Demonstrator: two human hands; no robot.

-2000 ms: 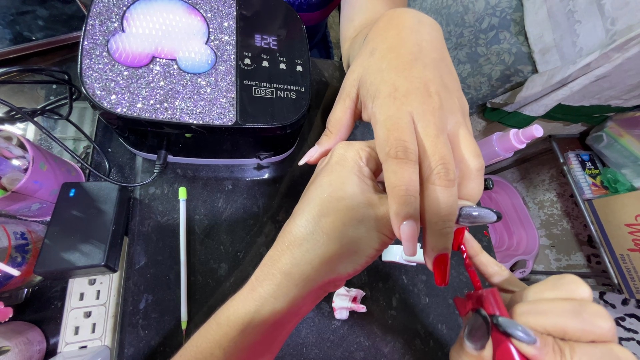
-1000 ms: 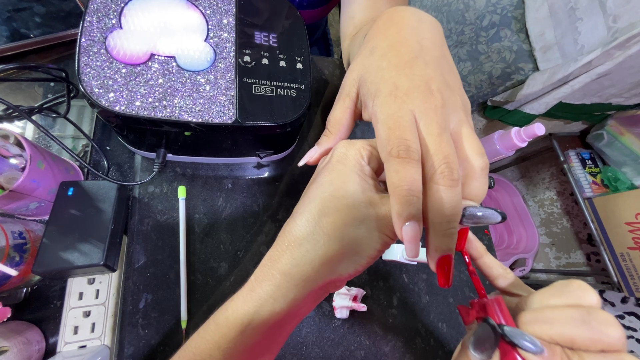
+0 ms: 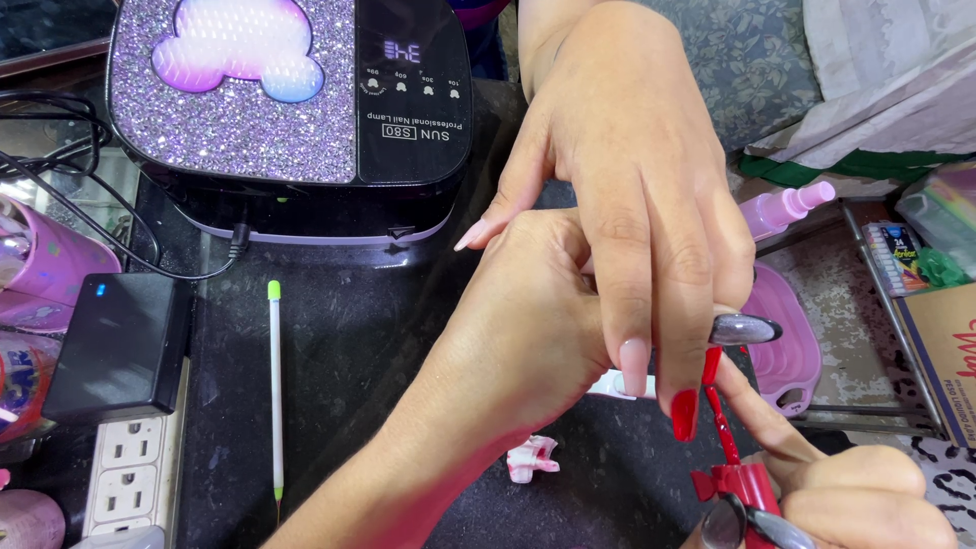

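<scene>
My left hand [image 3: 526, 305] holds the fingers of another person's hand [image 3: 640, 168] from below, its grey-nailed thumb beside them. One nail of that hand is glossy red [image 3: 684, 415], and another [image 3: 634, 367] is pale pink. My right hand [image 3: 846, 496] grips the red cap [image 3: 743, 492] of a nail polish brush. The brush [image 3: 720, 423], coated in red, reaches up to a red nail [image 3: 711, 366] beside my left thumb. A crumpled wipe [image 3: 532, 459] with red stains lies below my left hand, and a white object [image 3: 621, 383] is partly hidden behind the fingers.
A nail lamp [image 3: 229, 130] with a lit display stands at the upper left. A thin white brush [image 3: 276, 381] with green ends lies on the black tabletop [image 3: 229, 457]. Further left are a black power adapter [image 3: 118, 347], a socket strip [image 3: 130, 480] and a pink cup [image 3: 53, 267]. A pink basin [image 3: 785, 335] is at right.
The number on the lamp's display has changed. My right hand and the polish brush have shifted slightly, while my left hand keeps its hold on the other person's fingers.
</scene>
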